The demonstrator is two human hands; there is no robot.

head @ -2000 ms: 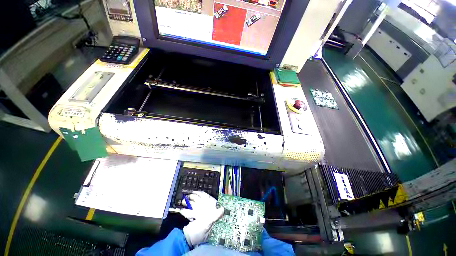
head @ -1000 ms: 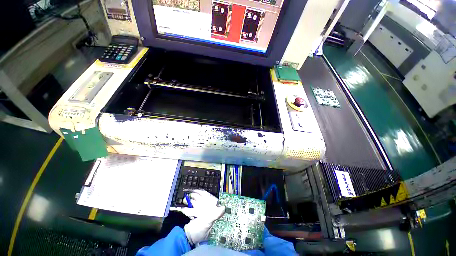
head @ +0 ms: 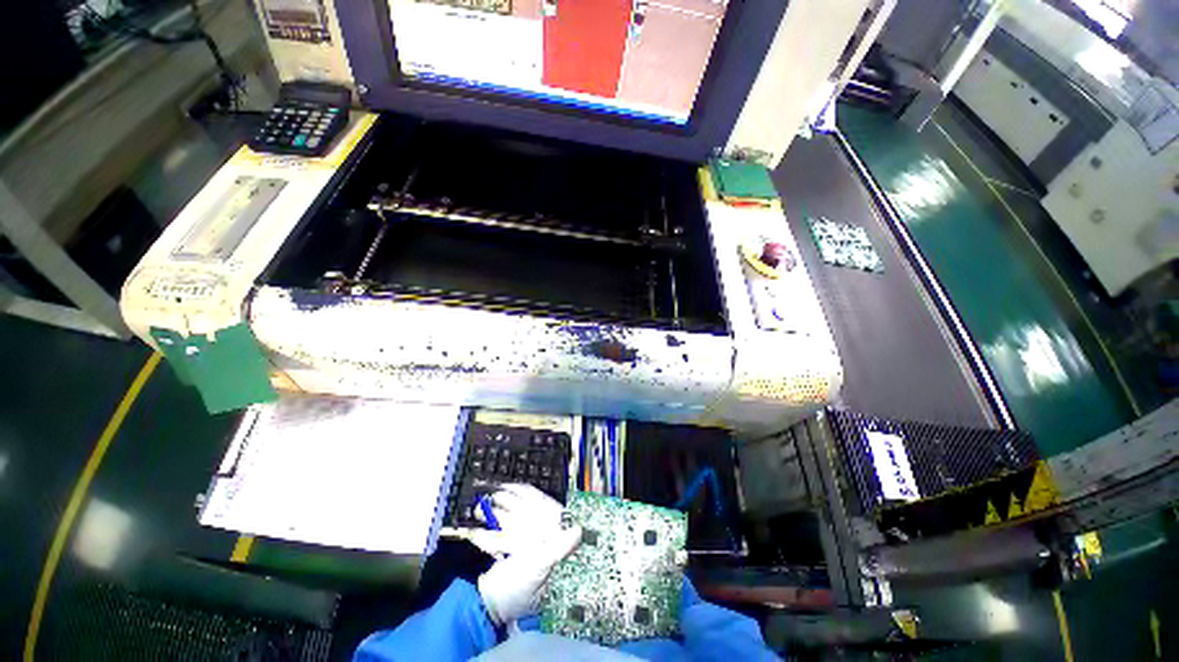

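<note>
A green circuit board (head: 614,569) with dense silver parts and several black chips is held up at the bottom centre. My left hand (head: 528,550), in a white glove, grips its left edge, with the thumb side against the board. A blue pen (head: 488,512) sticks out at the fingers of this hand, over the keyboard (head: 515,458). My right hand is not visible; only its blue sleeve (head: 722,631) shows at the board's lower right. The monitor (head: 569,110) at the top shows a red block beside grey-pink areas.
The machine's chipped whitish front edge (head: 491,349) lies ahead, with clamp rails (head: 517,223) in the black opening. A clipboard sheet (head: 336,472) is left of the keyboard. An emergency stop (head: 773,256) is at right. Another board (head: 846,243) lies on the dark conveyor (head: 873,310).
The monitor picture has changed around its red block, and the black component images have gone. The view has shifted slightly. My left hand and the board have hardly moved.
</note>
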